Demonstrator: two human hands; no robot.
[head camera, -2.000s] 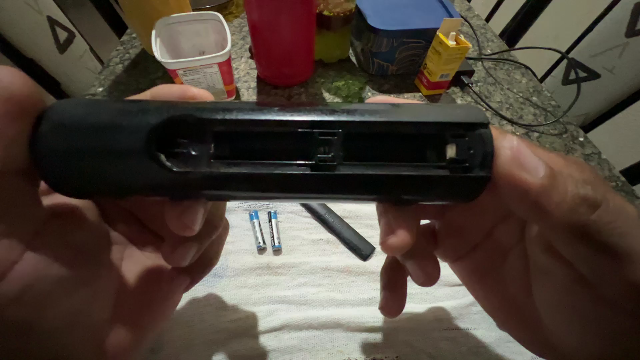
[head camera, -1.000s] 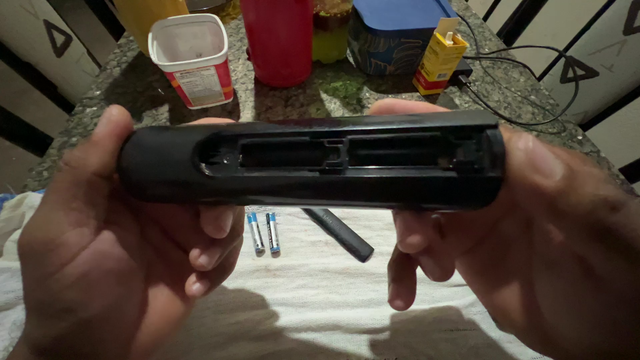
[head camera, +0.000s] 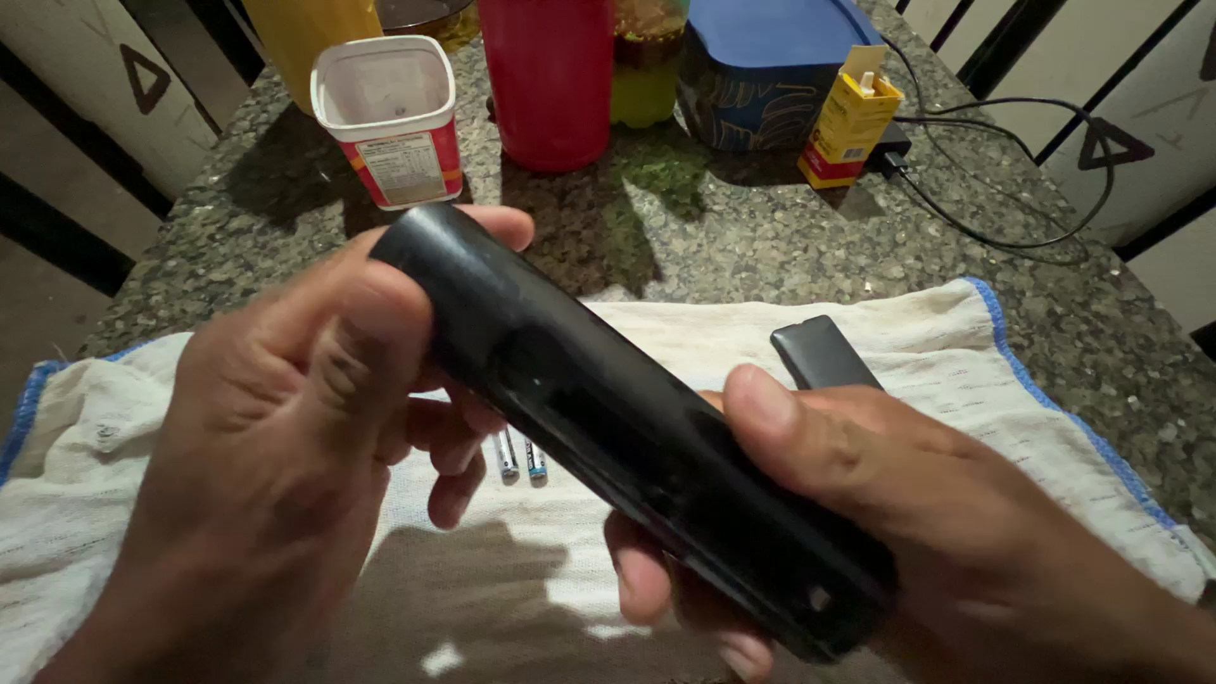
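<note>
A black plastic remote control (head camera: 608, 408) is held slantwise between both hands, its battery side facing me, the compartment dark and blurred. My left hand (head camera: 313, 408) grips its upper left end, thumb on the near face. Around the lower right part my right hand (head camera: 836, 484) is closed, with the thumb along the edge. Two AAA-size batteries (head camera: 538, 460) lie side by side on the white cloth (head camera: 950, 361), partly hidden behind the remote and the left fingers. A dark battery cover (head camera: 825, 353) rests on the cloth behind my right hand, its lower part hidden.
On the granite table (head camera: 741, 237) stand a white and red plastic tub (head camera: 404, 157), a red container (head camera: 551, 85), a bottle with green-yellow contents (head camera: 649, 76), a blue-lidded box (head camera: 760, 85) and a small yellow carton (head camera: 845, 123). Black cables (head camera: 1007, 237) loop at the right.
The remote has turned from level to slanting, its right end now low and nearer me. Both hands still hold it. The cloth's far edge and the cover's upper end now show.
</note>
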